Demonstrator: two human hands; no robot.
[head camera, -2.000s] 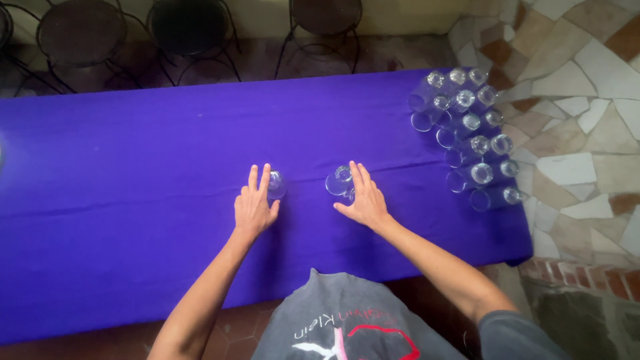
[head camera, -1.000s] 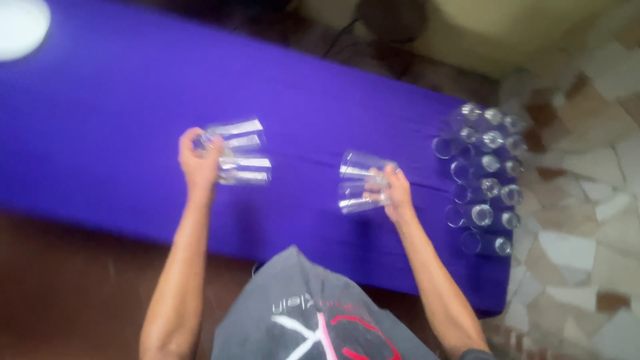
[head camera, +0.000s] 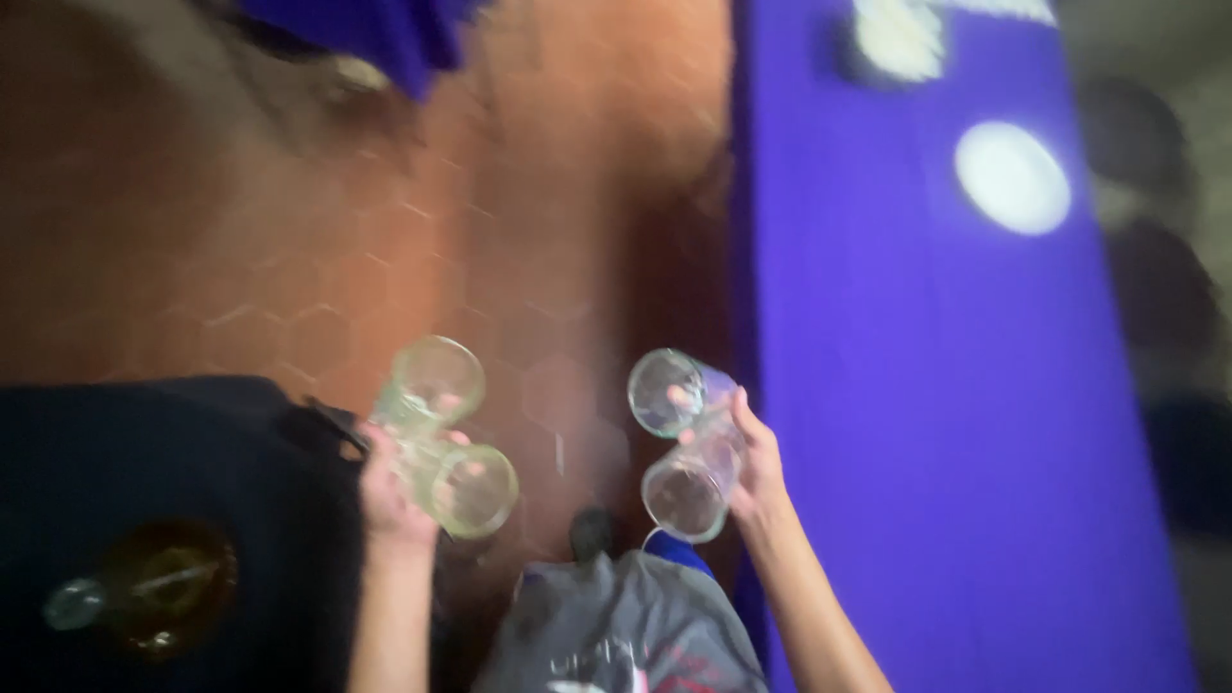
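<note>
Two clear drinking glasses (head camera: 438, 385) are held by my left hand (head camera: 393, 491), one above the other in view, their round rims turned toward the middle. My right hand (head camera: 760, 462) grips two more clear glasses (head camera: 685, 496) in the same way, rims facing left. Fingers show through the glass in both hands. All four glasses are off any surface, over the tiled floor. My right hand is beside the near edge of the purple-covered table (head camera: 924, 404); my left is near a dark-covered surface (head camera: 250, 452).
A white round plate (head camera: 1013, 178) and a blurred white item (head camera: 900, 38) lie on the purple cloth. On the dark surface at lower left are a brown round dish (head camera: 173, 587) and a clear glass item (head camera: 75, 603). Another purple cloth (head camera: 385, 29) hangs at the top. Dark chairs (head camera: 1169, 318) line the right.
Both hands have taken hold of glasses and carried them from over the purple table to over the floor. The view has swung strongly; the group of glasses on the table is out of view.
</note>
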